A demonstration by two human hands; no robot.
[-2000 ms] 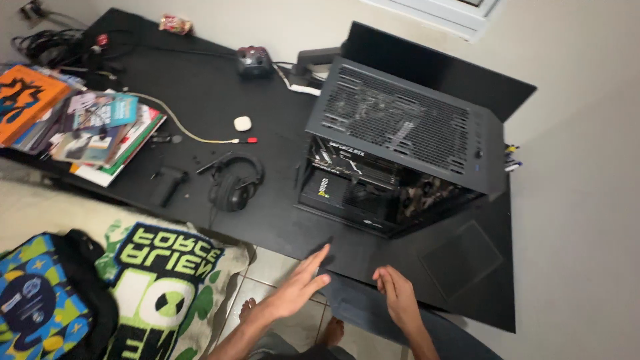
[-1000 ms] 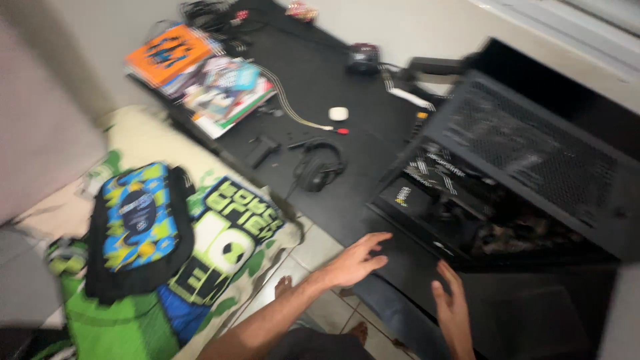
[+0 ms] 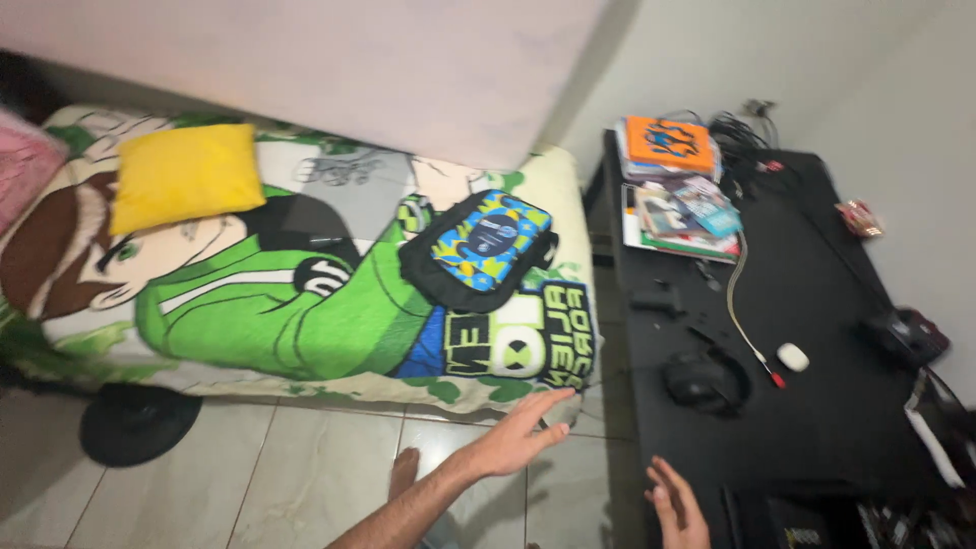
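Observation:
My left hand (image 3: 526,433) holds nothing; its thumb and fingers are apart, over the floor by the edge of the bed. My right hand (image 3: 677,503) is in the air at the near edge of the black desk (image 3: 793,427), with nothing visible in it. A cartoon-print blanket (image 3: 305,328) covers the bed, and on it lie a blue and green patterned backpack (image 3: 496,244) and a yellow pillow (image 3: 187,179). Black headphones (image 3: 705,381) rest on the desk beyond my right hand. Beside them are a white rounded case (image 3: 793,357) and a cable with a red tip (image 3: 776,380).
Books and papers (image 3: 686,221) are stacked at the desk's far left, near tangled black cables (image 3: 736,133). A game controller (image 3: 907,335) sits at the right. Part of an open computer case (image 3: 808,526) shows at the bottom right. A black round object (image 3: 139,423) is on the tiled floor.
The view has swung left from the desk and computer case to the bed. Both hands remain raised and apart, with nothing taken hold of.

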